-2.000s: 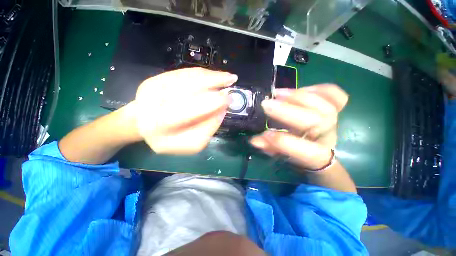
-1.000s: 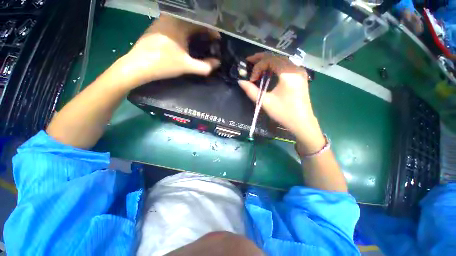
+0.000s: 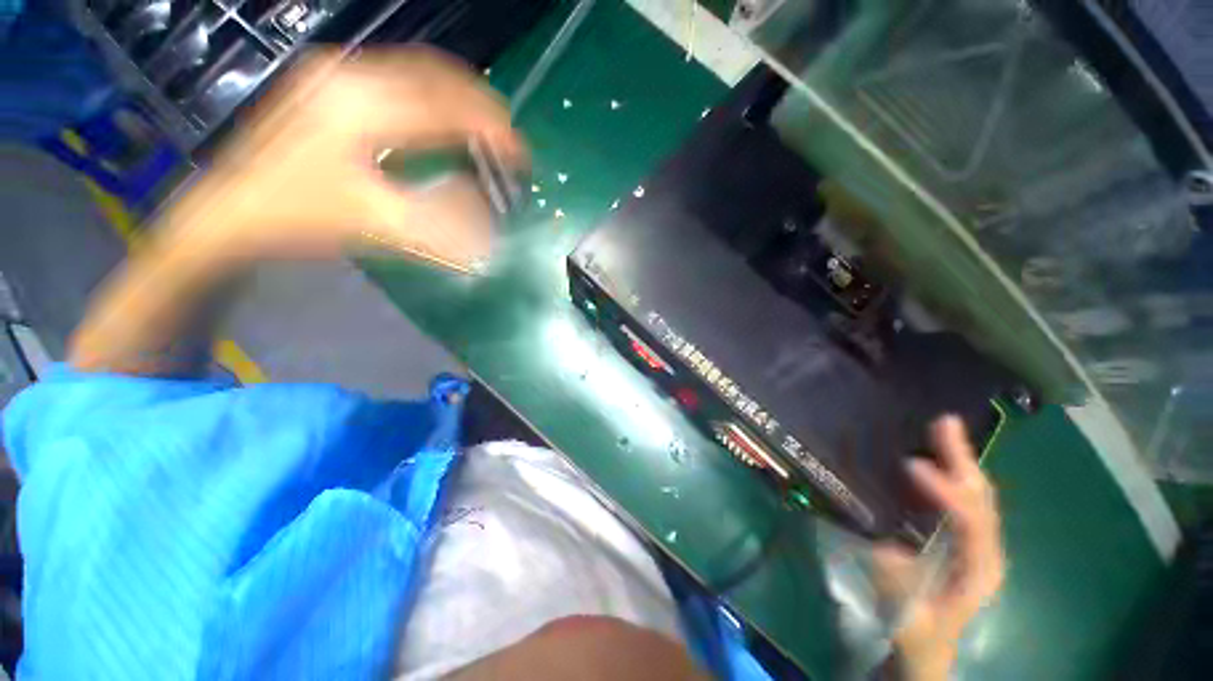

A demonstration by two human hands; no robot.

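My left hand (image 3: 333,166) is raised at the upper left, blurred, its fingertips pinching a small dark piece with a pale edge (image 3: 494,176), likely a watch housing. My right hand (image 3: 951,532) is low at the right, beside the near right corner of the black fixture box (image 3: 718,286); its fingers look apart, and blur hides whether tweezers are in it. The fixture nest (image 3: 845,282) on top of the box shows a small dark part with a pale spot. No hand touches the nest.
Glossy black trays (image 3: 200,67) stand at the upper left. The clear cover (image 3: 984,146) spans the back right. White flecks (image 3: 561,178) lie on the green mat left of the box. A bright green edge (image 3: 998,423) shows at the box's right. Floor shows at left.
The view has turned, so the box now slants down to the right. Both hands have left the nest: left out toward the trays with the small piece, right to the box's near right corner.
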